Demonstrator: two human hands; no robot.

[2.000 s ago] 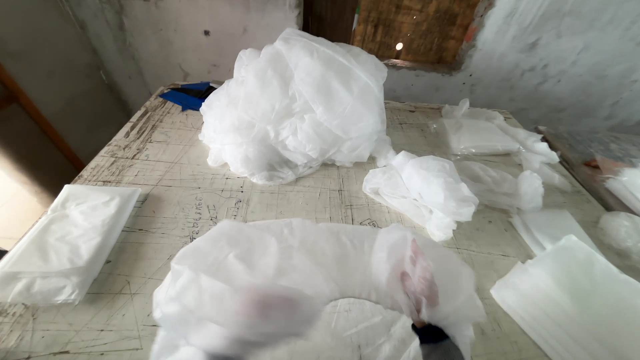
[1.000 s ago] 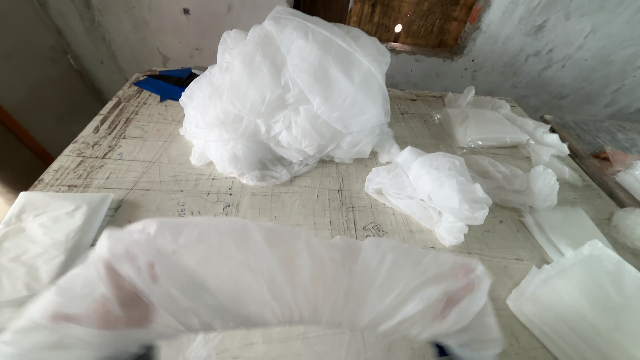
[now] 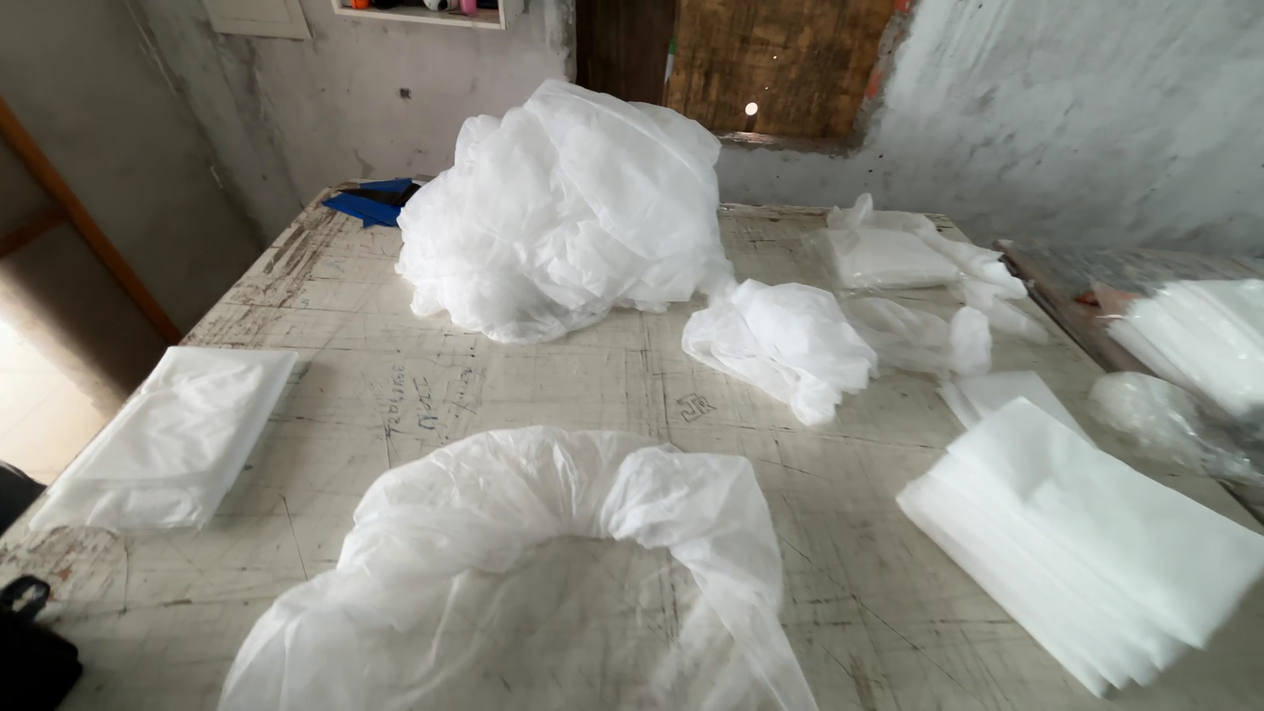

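Neither of my hands shows in the head view. A gathered piece of thin white sheet material (image 3: 474,504) lies in an arch on the near part of the table, its ends running out of the bottom edge. Beyond it stands a big crumpled heap of the same kind of material (image 3: 563,217). A smaller crumpled bundle (image 3: 780,341) sits against the heap's right side. Folded white sheets (image 3: 1086,543) lie in a stack at the right, and a flat folded packet of white film or sheet (image 3: 183,434) rests near the left edge.
The worn table top (image 3: 632,395) bears pen marks. Blue pieces (image 3: 370,202) lie at its far left corner. A clear-wrapped white packet (image 3: 889,257) is at the far right, with plastic-wrapped white material (image 3: 1200,336) beyond the right edge. A black object (image 3: 39,642) is at lower left.
Both hands, seen through the thin white material a second ago, are out of view. The material held raised then now lies on the table in an arch.
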